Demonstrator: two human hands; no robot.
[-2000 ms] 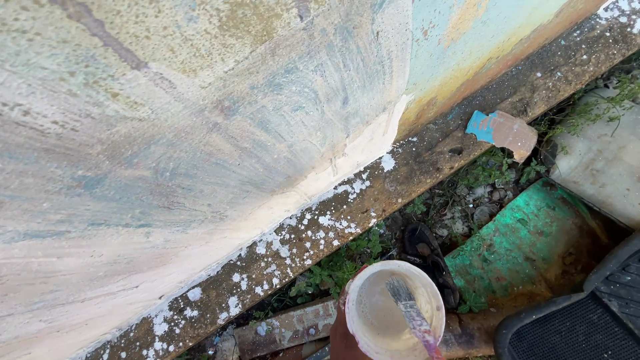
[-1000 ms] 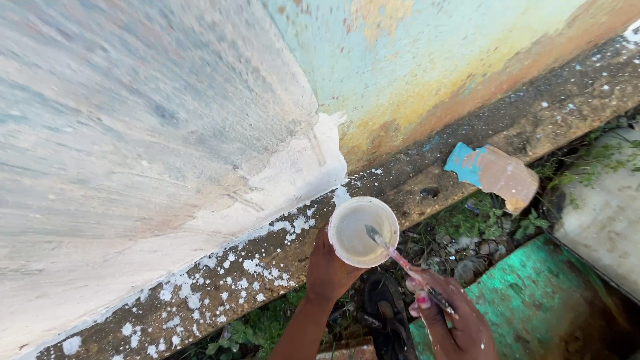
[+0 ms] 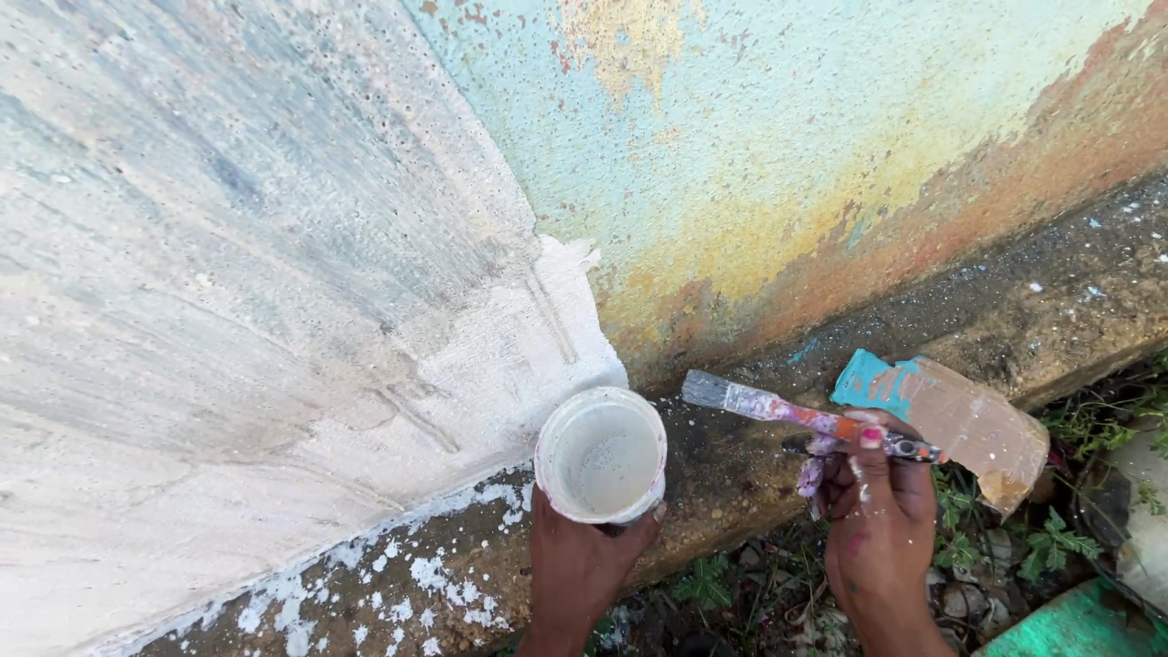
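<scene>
My left hand (image 3: 584,561) grips a white plastic tub (image 3: 600,456) from below, its mouth turned up and pale liquid inside. Between the fingers and thumb of my right hand (image 3: 881,529) is a paint-smeared paintbrush (image 3: 789,411), its bristles pointing left, clear of the tub and in front of the ledge. The wall (image 3: 456,365) is freshly white low down at left, with streaky grey-white above. To the right, the wall shows peeling light blue, yellow and brown paint (image 3: 776,201). Purple and pink paint marks my right fingers.
A concrete ledge (image 3: 1077,319) spotted with white paint runs along the wall's foot. A brown piece with blue paint (image 3: 976,420) lies across its edge. Below are weeds (image 3: 707,584), rubble, a green sheet (image 3: 1077,625) and a pale object (image 3: 1145,520) at the far right.
The brush has come out from over the tub and now points left beside it. Both hands with the tub show higher against the wall. The view has shifted right along the wall.
</scene>
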